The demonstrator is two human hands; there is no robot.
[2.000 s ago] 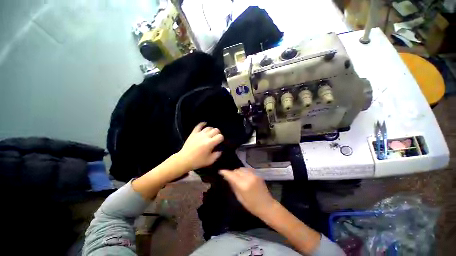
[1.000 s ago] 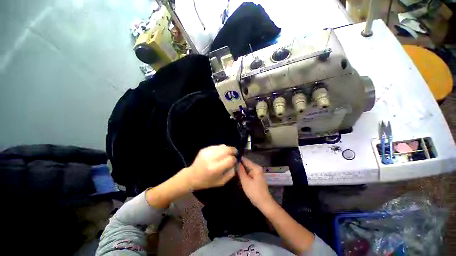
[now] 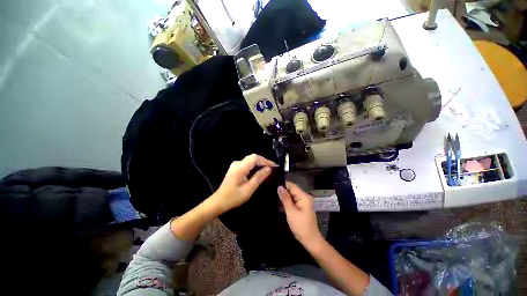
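Observation:
Black fabric (image 3: 167, 139) with a thin pale curved seam line lies in a large heap left of the overlock machine (image 3: 346, 87) and hangs down to the lap. My left hand (image 3: 242, 182) pinches the fabric edge between thumb and fingers, just in front of the needle area (image 3: 277, 130). My right hand (image 3: 299, 211) grips the same dark edge a little lower and nearer my body. The edge runs from the fingers up toward the presser foot, whose exact contact with it is too dark to tell.
Blue-grey snips (image 3: 452, 159) stand in the accessory tray (image 3: 479, 189) at the table's right corner. A black strip (image 3: 346, 193) hangs over the front edge. A blue crate (image 3: 394, 263) with clear plastic bags is lower right. A dark padded item (image 3: 58, 193) lies left.
Over the last second, my left hand's fingers have moved slightly up along the edge toward the needle, and my right hand has shifted slightly right. The camera view has shifted a little.

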